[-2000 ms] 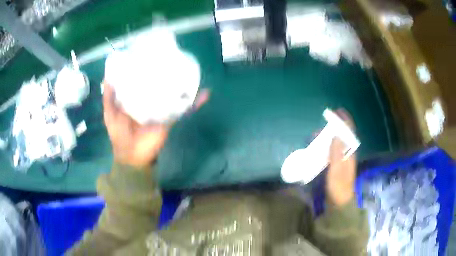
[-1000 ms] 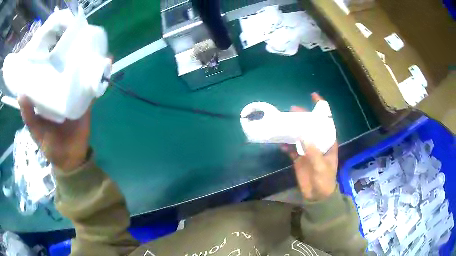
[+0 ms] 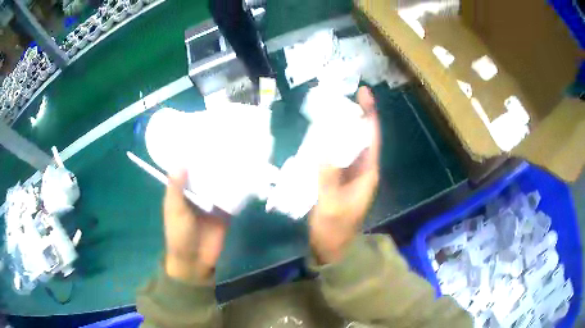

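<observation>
My left hand (image 3: 195, 237) holds the white camera unit (image 3: 221, 150) from below, left of centre. The unit is overexposed, and a thin white antenna (image 3: 151, 168) sticks out to its left. My right hand (image 3: 346, 192) holds the white mounting bracket (image 3: 337, 131) close against the unit's right side. The two white parts meet or overlap near the middle; glare hides whether they are joined. The black cable is not visible between them.
A screw feeder (image 3: 208, 61) stands behind, with a black screwdriver (image 3: 240, 38) above it. White plates (image 3: 314, 54) lie beside it. An open carton (image 3: 442, 96) and a blue bin (image 3: 420, 246) of white parts are at right. More white units (image 3: 38, 230) lie at left.
The camera unit has moved right from the far left, and the bracket has moved left and turned upright. They were apart, joined by a black cable; now they are together.
</observation>
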